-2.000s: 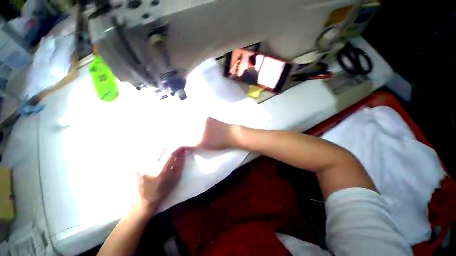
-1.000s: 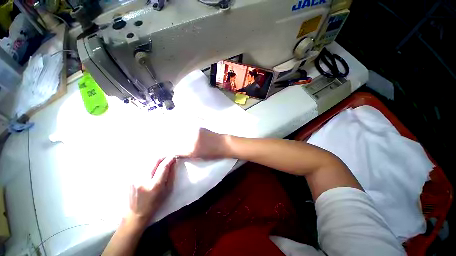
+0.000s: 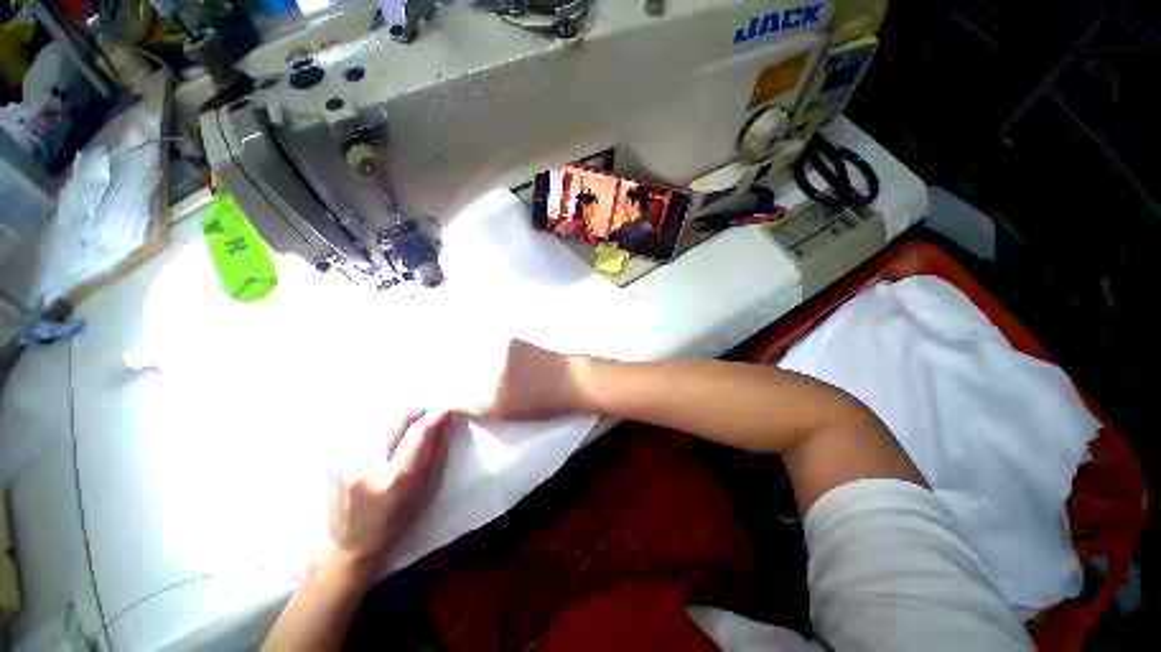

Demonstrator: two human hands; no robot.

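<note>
White fabric [image 3: 516,465] lies on the white table under bright glare and runs back beneath the sewing machine [image 3: 509,115]. My left hand [image 3: 388,490] lies at the fabric's near left part, its fingertips meeting my right hand. My right hand [image 3: 528,382] is closed on the fabric just in front of the needle area. A small dark red edge [image 3: 405,433] shows by my left fingers. The presser foot and needle area [image 3: 414,255] is behind my hands; glare hides the foot's contact with the cloth.
A lit phone [image 3: 611,213] leans under the machine arm with a yellow scrap [image 3: 611,259] before it. Black scissors [image 3: 837,172] lie at the right. A red basket [image 3: 1127,490] with white pieces [image 3: 949,408] stands right of the table. A green tag [image 3: 238,251] hangs left.
The view has shifted, bringing the machine's blue lettering into sight. The phone picture has changed. My hands keep nearly the same hold on the fabric.
</note>
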